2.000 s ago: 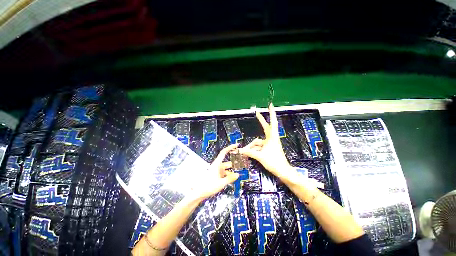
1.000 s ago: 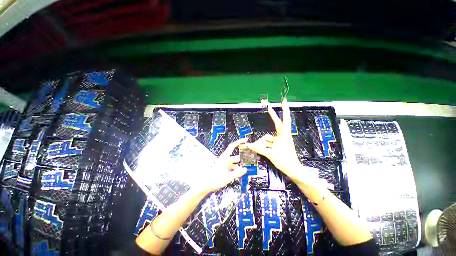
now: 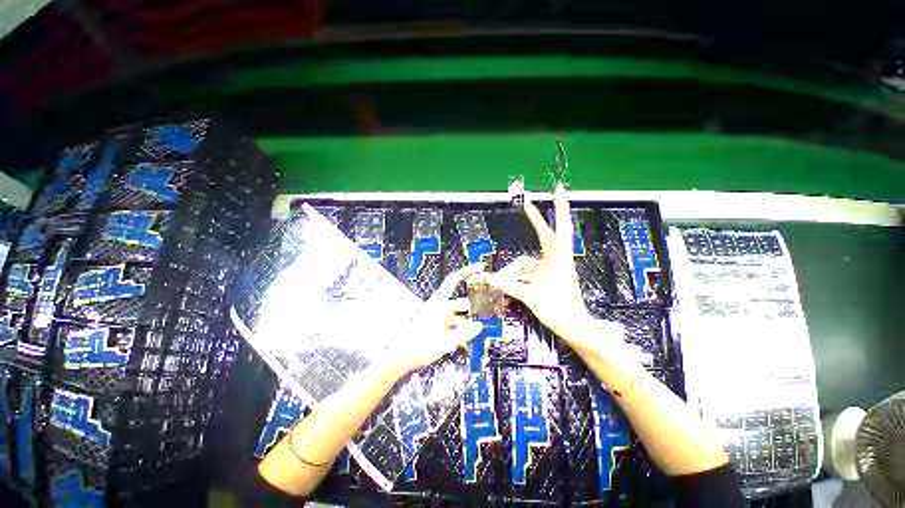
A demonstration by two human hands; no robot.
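A small flat part with a brown-grey square end (image 3: 485, 298) and a blue area (image 3: 485, 342) is held between my hands above the black tray (image 3: 650, 210). My left hand (image 3: 437, 322) grips its left side with thumb and fingers. My right hand (image 3: 551, 293) pinches at its upper edge with thumb and index finger; its other fingers point up, with a small pale piece (image 3: 516, 187) and a thin dark piece (image 3: 561, 159) at the tips. A glossy white die-cut sheet (image 3: 332, 303) lies slanted across the tray's left side, partly under my left forearm.
Stacked black trays (image 3: 189, 327) with blue parts stand at the left. Another white sheet with printed-looking rows (image 3: 749, 337) lies right of the tray. A round fan (image 3: 883, 446) is at the lower right. A pale strip (image 3: 774, 207) runs behind the tray, with green beyond.
The whole view has shifted slightly. Both hands keep nearly the same pose around the part. The pale piece at my right fingertips shows more clearly than two seconds ago.
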